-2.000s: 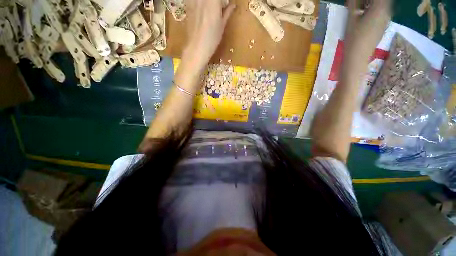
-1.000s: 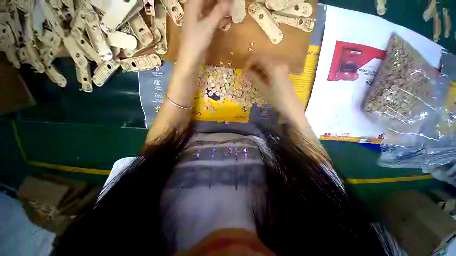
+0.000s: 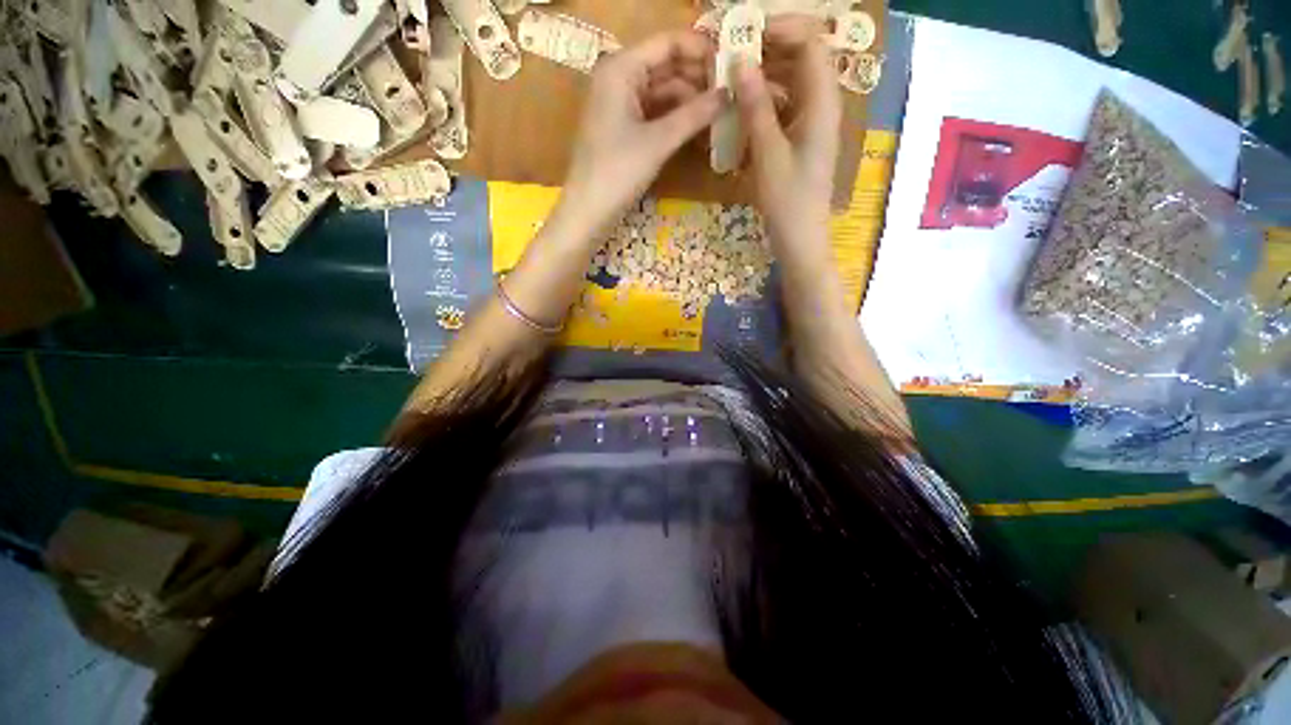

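A beige housing [image 3: 728, 130] is held upright between my two hands over the brown board [image 3: 517, 121], near the top of the view. My left hand [image 3: 649, 113] grips it from the left with thumb and fingers. My right hand [image 3: 796, 121] touches it from the right, its thumb on the housing's face. Whether a small disc is between the fingers cannot be told. A loose pile of small pale discs [image 3: 680, 252] lies on the yellow and grey sheet [image 3: 527, 213], close to my body.
A big heap of beige housings [image 3: 227, 121] lies at upper left. More housings [image 3: 855, 68] lie behind my right hand, and a few [image 3: 1232, 43] at upper right. A clear bag of small parts [image 3: 1126, 213] lies on a white printed sheet [image 3: 920, 269] at right.
My right hand has moved from the right side to the disc pile and then up to the housing. My left hand has come down and right, now showing the housing clearly between both hands.
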